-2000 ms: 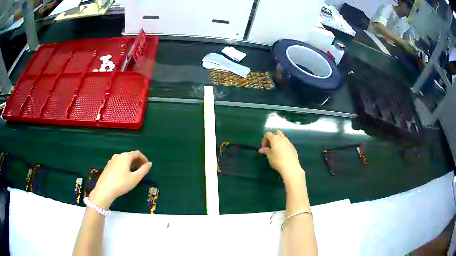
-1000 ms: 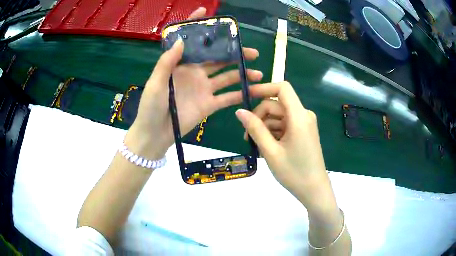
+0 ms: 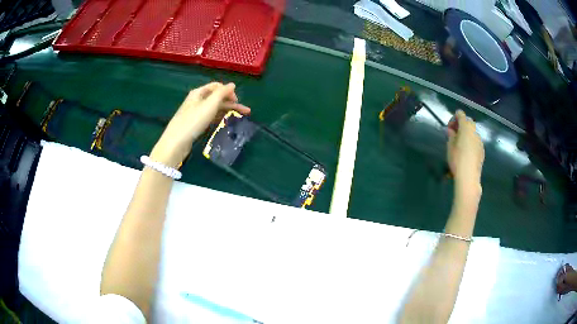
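A black phone middle frame (image 3: 234, 140) is at centre left, on or just above the green surface, its solid panel toward my left hand (image 3: 196, 120). My left fingers are closed at its upper corner; the thumb is partly hidden. Its narrow end with white and gold parts points toward the pale strip. My right hand (image 3: 467, 152) has its fingertips on the rail end of another middle frame (image 3: 400, 111), right of the strip. That frame is blurred, and its near end is partly hidden by the hand.
More frames (image 3: 117, 130) lie in a row at left. The pale divider strip (image 3: 349, 136) crosses the green surface. A red tray (image 3: 234, 38), gold sheet (image 3: 405, 43), white slips and tape roll (image 3: 452, 31) are behind. A pale blue stick (image 3: 221, 309) lies on the white cover (image 3: 253, 253). Another person's hand shows at right.
The frame held up before me has come down to the green surface, left of the strip. My right hand has moved far right to another frame, which has shifted left and back.
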